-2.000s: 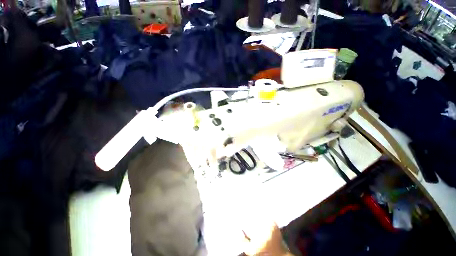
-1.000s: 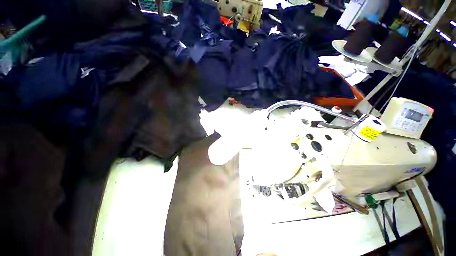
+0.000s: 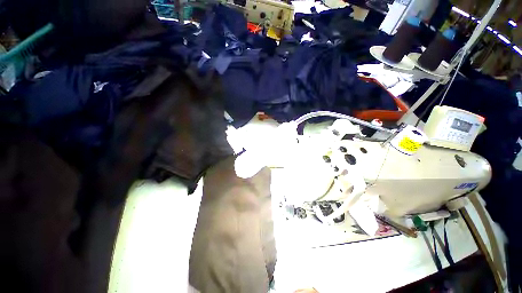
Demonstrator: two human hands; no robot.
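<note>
A grey-brown cloth panel lies lengthwise on the white table, left of the cream sewing machine. The needle area is washed out by glare. A small sliver of a hand, apparently my right hand, shows at the bottom edge. It is cut off, so its fingers and anything held are hidden. My left hand is not clearly visible. A small pale patch at the panel's lower left edge is too unclear to name.
Black-handled scissors lie under the machine arm beside a white scrap. Black straps hang over the front edge. A white lamp stands over the panel's far end. Dark cloth is piled left and behind. A control box tops the machine.
The view has swung left since the oldest frame, so the machine appears farther right. The hand, larger then, is now only a sliver. The panel looks unmoved over the last second.
</note>
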